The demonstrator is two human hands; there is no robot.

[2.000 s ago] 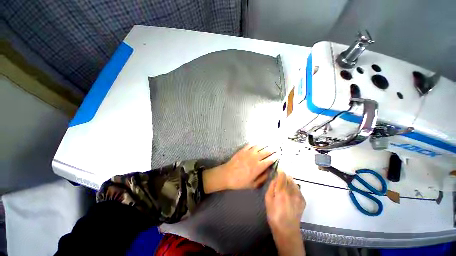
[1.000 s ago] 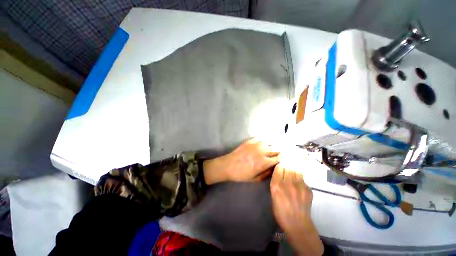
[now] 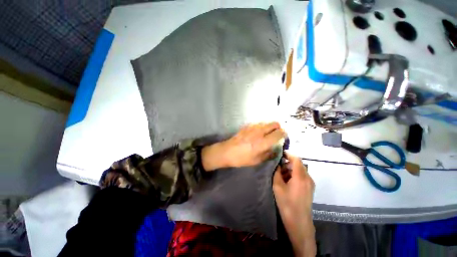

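Note:
A grey fabric panel [image 3: 200,80] lies on the white table, its curved end at the back and its lower part hanging over the front edge. My left hand [image 3: 245,146] lies on the panel, fingertips at its right edge, just left of the needle area. My right hand [image 3: 294,188] pinches the panel's right edge just below the left fingertips. A narrow dark strip [image 3: 285,145] shows between the hands. The white sewing machine head [image 3: 328,45] stands to the right. The needle itself is lost in the lamp's glare.
Blue-handled scissors [image 3: 383,165] lie right of my right hand, with a grey metal piece [image 3: 331,139] at their tips. A black spool or block [image 3: 414,138] and a small brown-ended brush [image 3: 412,168] lie beside them. Pale cloth [image 3: 55,216] hangs at the lower left.
The panel has slid slightly back and to the left in view, and its lower right corner now shows. My right hand has shifted lower against the left, its fingers pinching the edge. The camera view has shifted.

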